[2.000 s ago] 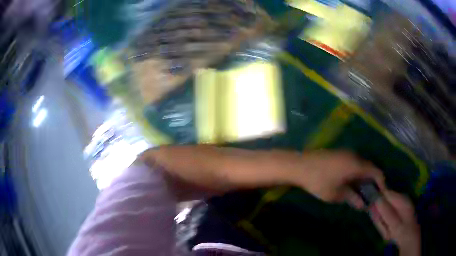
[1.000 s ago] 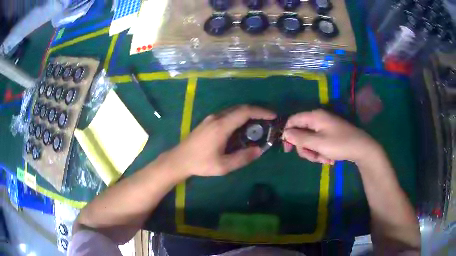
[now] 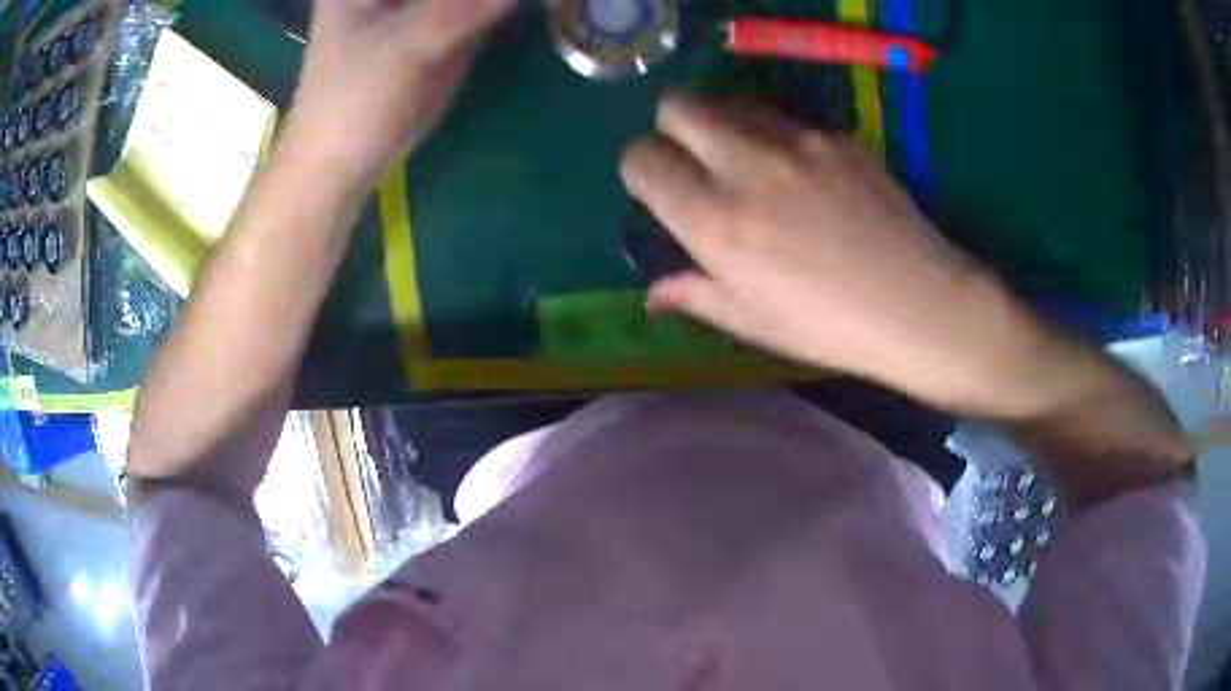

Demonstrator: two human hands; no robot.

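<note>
The silver round metal fixture (image 3: pixel 614 30) stands on the green mat at the top edge, partly cut off. A red handle (image 3: pixel 826 42) lies to its right. My left hand (image 3: pixel 392 61) is at the top, left of the fixture; its fingers are blurred and cut off by the edge, so its hold is unclear. My right hand (image 3: pixel 756 216) is below the fixture, palm down. Its thumb and fingers are spread around a dark round part (image 3: pixel 651 247) low on the mat, mostly hidden by the hand. Whether it grips the part is unclear.
A tray of round black units (image 3: pixel 38 182) is at the far left. A folded yellow-backed label sheet (image 3: pixel 196 149) lies beside it. A green label (image 3: pixel 594 328) is at the mat's near edge. More round parts (image 3: pixel 1010 520) show below at the lower right.
The view has tipped down. My hands have moved apart: the right is now at the dark part near the green label, the left to the upper left. The fixture and red handle now show uncovered.
</note>
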